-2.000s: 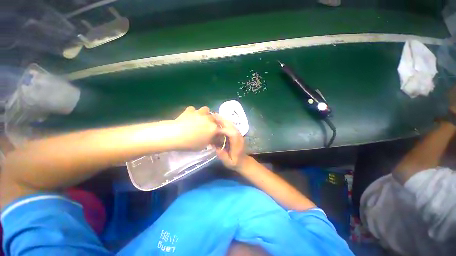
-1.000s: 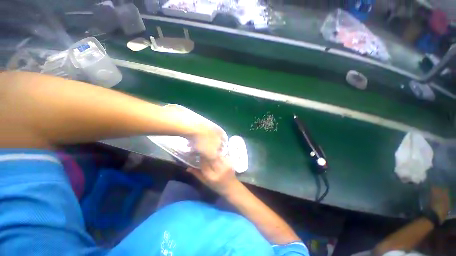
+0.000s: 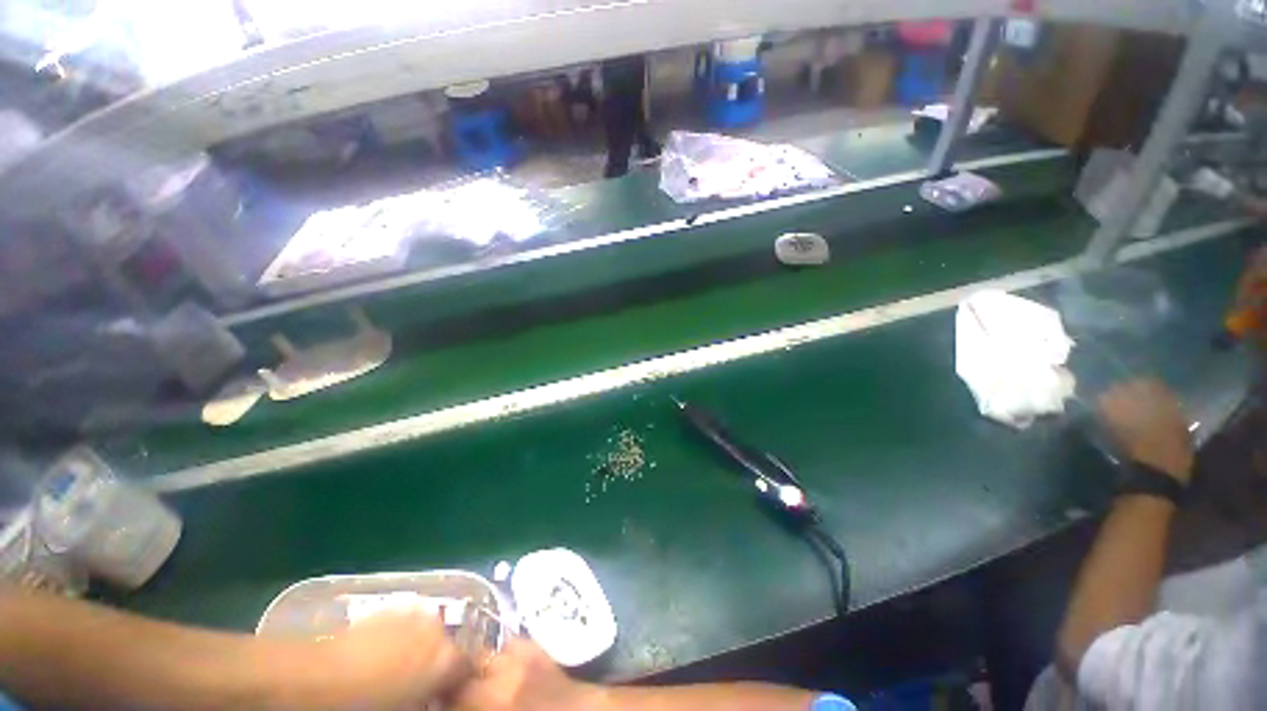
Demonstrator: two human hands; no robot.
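Note:
A white oblong housing [image 3: 299, 600] lies open side up at the bench's near edge, lower left, its near side cut off by the frame. A pale part and thin wires show inside its right end. My left hand [image 3: 403, 658] reaches over and into the housing. My right hand [image 3: 517, 678] is at its near right end, touching or close to my left. The fingertips of both are hidden or blurred, so their grip is unclear. A white rounded cover [image 3: 563, 607] with ring markings lies just right of the housing. A small white dot [image 3: 502, 571] sits between them.
Loose screws [image 3: 624, 457] and a black corded screwdriver [image 3: 743, 461] lie beyond the cover. A white cloth [image 3: 1014, 357] is at right, near another person's arm [image 3: 1142, 514]. Another housing [image 3: 122, 528] stands at left. A pale metal strip [image 3: 598, 378] crosses the green bench.
The view has tilted up, so bench things sit differently in frame. The housing, partly below the bench edge two seconds ago, is now at the bench edge. Both hands remain at its right end.

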